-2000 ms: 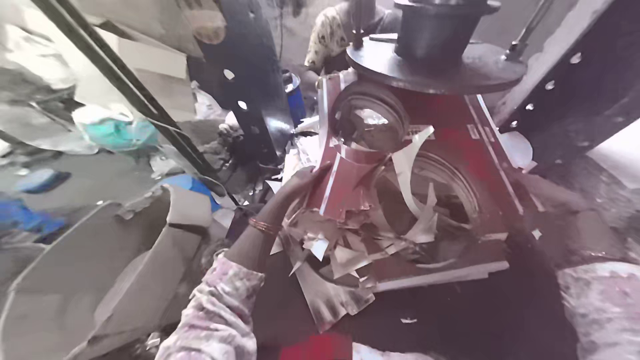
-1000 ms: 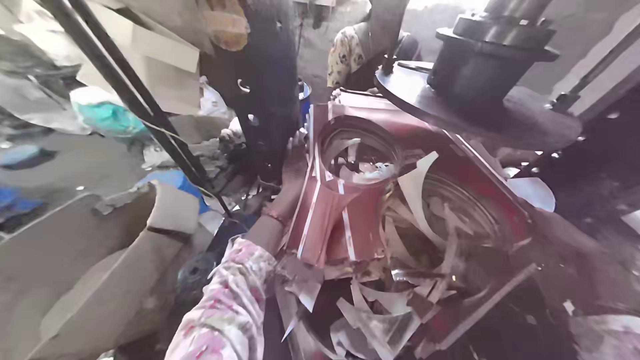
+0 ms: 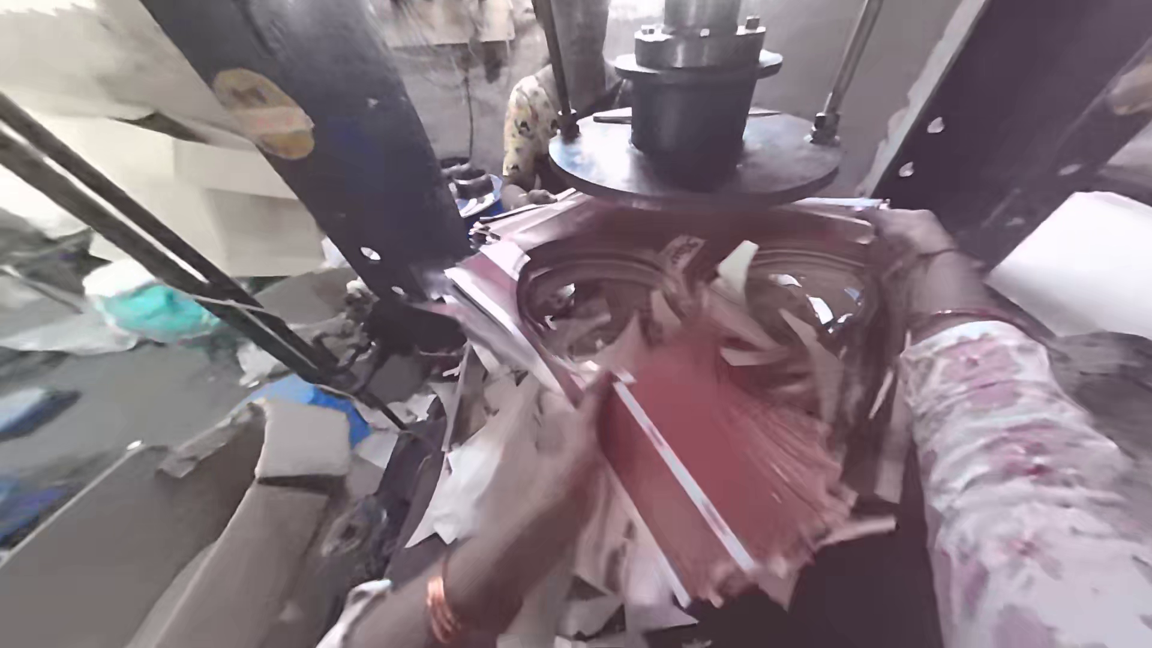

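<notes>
My left hand (image 3: 576, 441) grips the left edge of a fanned stack of red printed sheets (image 3: 720, 459), which has a pale stripe along it. Under and behind it lies a red sheet stack with round cutouts (image 3: 585, 270) edged by metal rings, and paper scraps (image 3: 738, 270) lie across these. My right hand (image 3: 913, 236) rests at the far right corner of that stack; its fingers are partly hidden and blurred. Above the stack's far side hangs the round steel plate of a press (image 3: 693, 166).
Dark steel press posts (image 3: 342, 135) stand left and right. Thin rods (image 3: 180, 261) slant down at the left. Cardboard (image 3: 261, 531) and a blue sheet (image 3: 315, 400) lie at the lower left. Another person in a patterned sleeve (image 3: 531, 121) is behind the press.
The red piece by my left hand has come off the left cutout toward me and fanned out. My right hand now shows at the far right corner. The view has shifted.
</notes>
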